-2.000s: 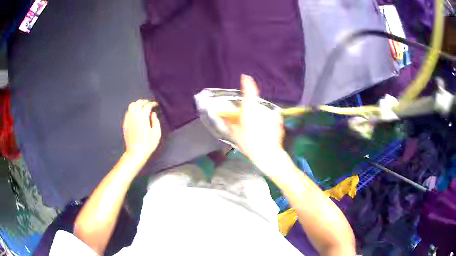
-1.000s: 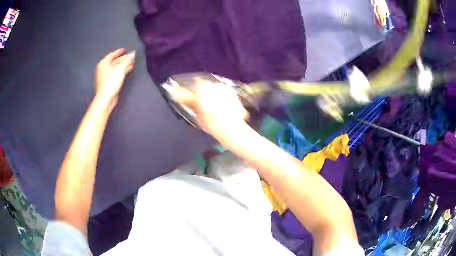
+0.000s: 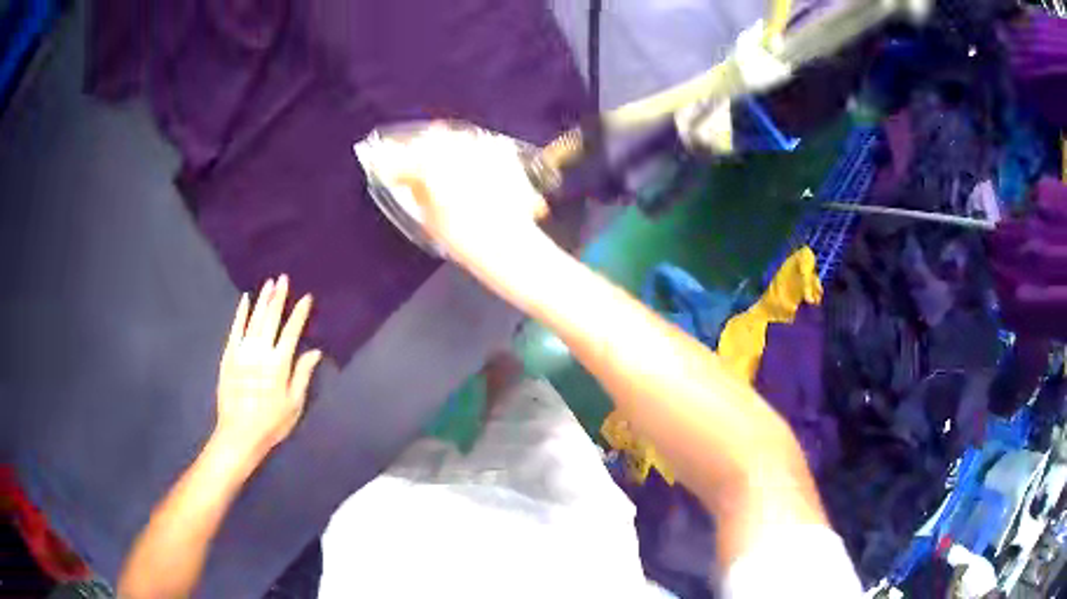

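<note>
The dark purple trousers [image 3: 316,222] lie on the grey padded pressing table [image 3: 105,281], with folds at the upper left. My right hand [image 3: 468,187] is closed around the handle of the steam iron [image 3: 392,193], which sits on the cloth near its right part. The hand hides most of the iron. My left hand [image 3: 263,369] is spread, palm down, at the lower left edge of the trousers, with fingertips at the cloth and nothing gripped.
A yellow steam hose [image 3: 667,100] tied with white scraps runs from the iron to the upper right. A yellow cloth [image 3: 766,310], blue crate [image 3: 845,199] and heaped dark garments [image 3: 913,339] lie at the right, beyond the table. Red material [image 3: 35,521] is at the lower left.
A larger part of the trousers now shows at the left, their lower end reaching nearer me. My left hand has moved down to their edge. My right hand still holds the iron.
</note>
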